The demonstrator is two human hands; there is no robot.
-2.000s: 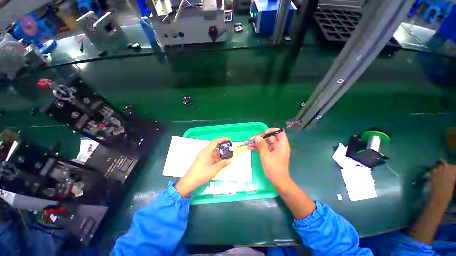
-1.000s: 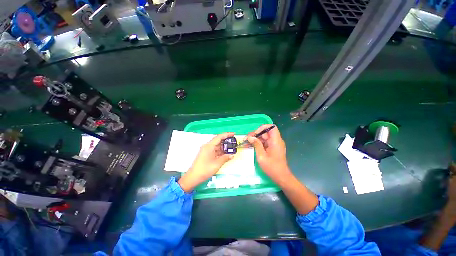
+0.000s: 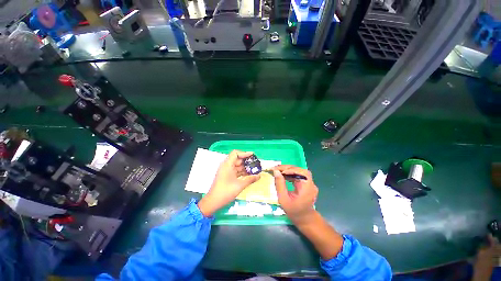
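My left hand (image 3: 226, 184) holds a small black unit (image 3: 252, 165) with silvery and white details between thumb and fingers, above the tray. My right hand (image 3: 296, 195) holds dark tweezers (image 3: 294, 176), whose tip is at the right side of the unit. Whether the tip touches it or carries a piece is too small to tell. Below the hands lie a yellow sheet (image 3: 258, 189) and a white sheet (image 3: 202, 173) that reaches past the left edge of the green tray (image 3: 258, 220). Small white pieces (image 3: 254, 208) lie near the tray's front.
Black toggle-clamp fixtures (image 3: 118, 123) stand at left. A grey post (image 3: 387, 101) rises right of the tray. A spool (image 3: 416, 173) on a black stand and loose white papers (image 3: 396, 211) lie at right. Black units (image 3: 201, 111) sit beyond the tray. Another person's hand (image 3: 486, 257) shows at lower right.
The tweezers' rear end has swung down, and my right hand has moved lower. More of the yellow sheet shows. The black unit stays in my left hand, now tilted. The whole view has shifted slightly.
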